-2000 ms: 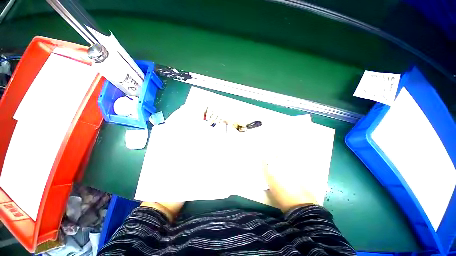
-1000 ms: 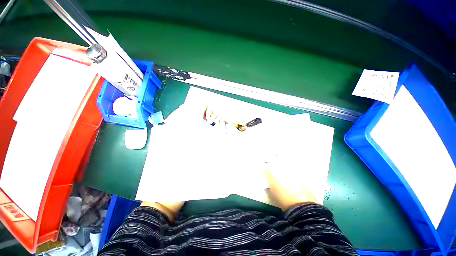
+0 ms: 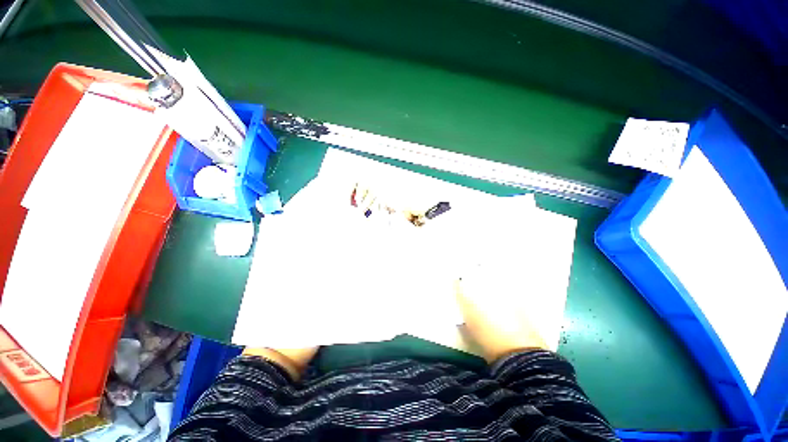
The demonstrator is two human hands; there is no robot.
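White work sheets [image 3: 380,285] lie in front of me, overexposed. Small gold-brown parts [image 3: 416,218] and specks lie on their upper middle, with a slim black piece [image 3: 438,209] touching or beside the gold one. My right hand [image 3: 494,318] rests over the sheet at the lower right; its fingers are washed out in the glare, so its grip cannot be told. Of my left hand only the wrist [image 3: 294,355] shows at the sheet's lower left edge; the rest is lost in the white.
An orange-red tray [image 3: 108,319] stands left, a blue tray [image 3: 644,268] right with a white card [image 3: 650,147] at its corner. A small blue bin [image 3: 212,207] holds a round white item beside the post. A white pad [image 3: 233,238] lies below it. A metal rail [image 3: 432,158] crosses behind.
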